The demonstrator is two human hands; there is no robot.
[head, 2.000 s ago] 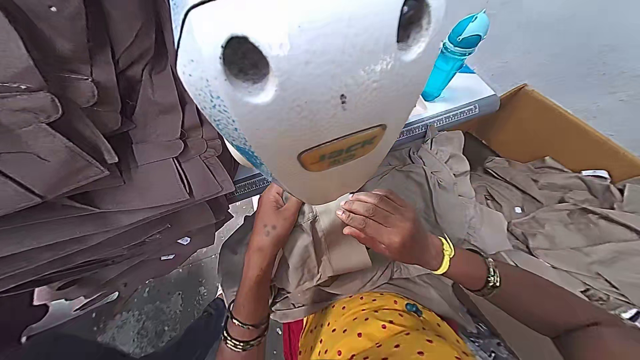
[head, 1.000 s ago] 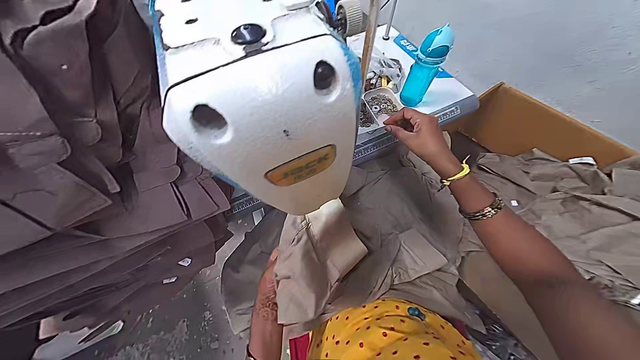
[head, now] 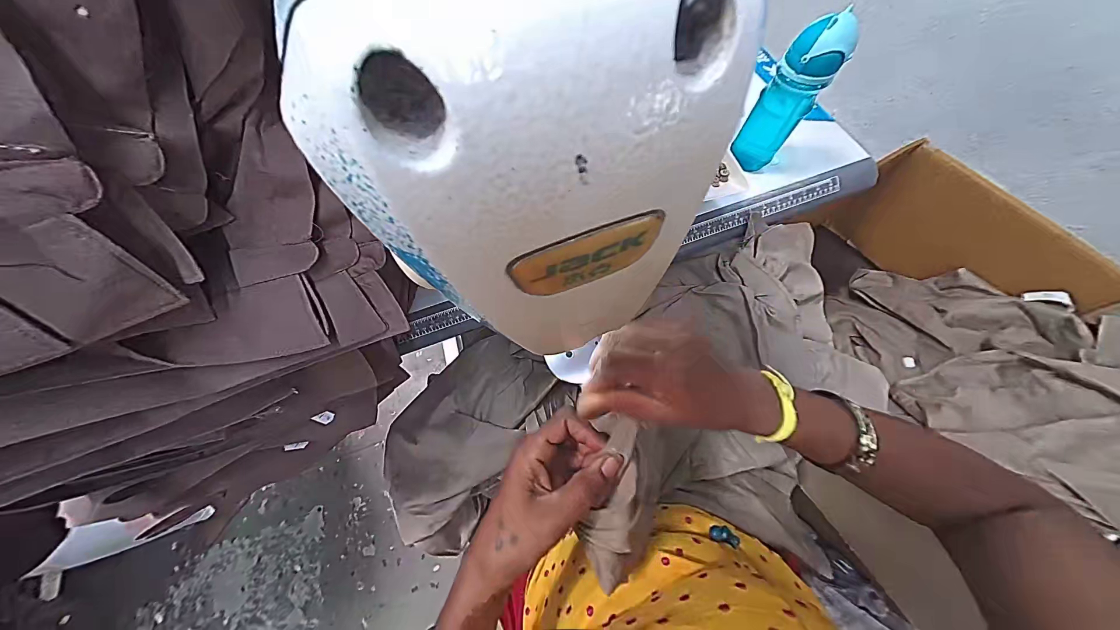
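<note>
A white Jack sewing machine head [head: 542,175] fills the upper middle of the head view. Below it, a khaki cloth garment [head: 626,499] hangs over my lap. My left hand [head: 560,481] pinches an edge of that cloth between thumb and fingers. Just above and to the right, my right hand [head: 674,376] is blurred, close under the machine head and against the cloth; its fingertips are too blurred to show whether they grip anything. Small metal buttons or snaps [head: 721,175] are partly visible in a tray beside the machine, mostly hidden by its head.
Brown garments [head: 157,262] hang in a thick stack at the left. A blue water bottle [head: 787,96] stands on the table [head: 822,157], whose front edge carries a ruler strip. At the right, a cardboard box [head: 989,219] holds more khaki garments [head: 971,350].
My right hand has come back from the tray of small metal parts to the cloth under the machine head. My left hand now pinches the cloth nearer the middle. The view has shifted closer to the machine.
</note>
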